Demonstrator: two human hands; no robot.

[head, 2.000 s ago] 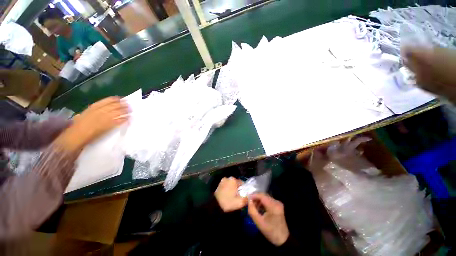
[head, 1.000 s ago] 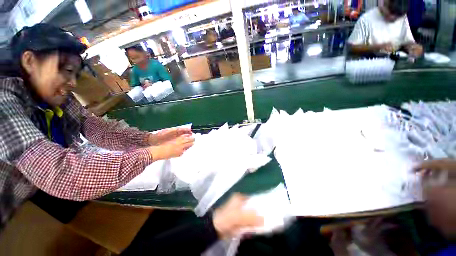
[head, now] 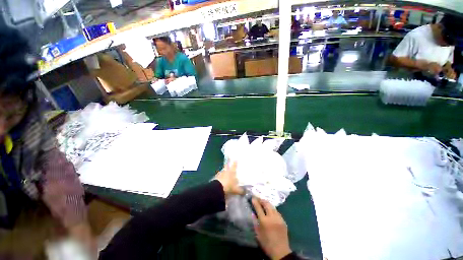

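A pile of white bagged adapters [head: 261, 165] in crinkled clear plastic lies on the green bench in front of me. My left hand [head: 228, 179] touches the pile's left side, its fingertips partly hidden against the plastic. My right hand [head: 270, 226] is at the pile's near edge, its fingertips against the bags. Whether either hand grips a bag is unclear. A limp, clear bag part [head: 236, 213] hangs from the pile's near side, below my left hand.
A large white sheet [head: 375, 203] covers the bench at right, with loose cords at its far right. White sheets [head: 147, 157] and a plastic-wrapped heap [head: 101, 127] lie at left. A pale post [head: 283, 71] stands ahead. A person [head: 56, 177] is close at left; others work across the line.
The view has swung left and both my hands are now at the pile. The blurred white item in my left hand is no longer distinct. The neighbour's hands have left the pile.
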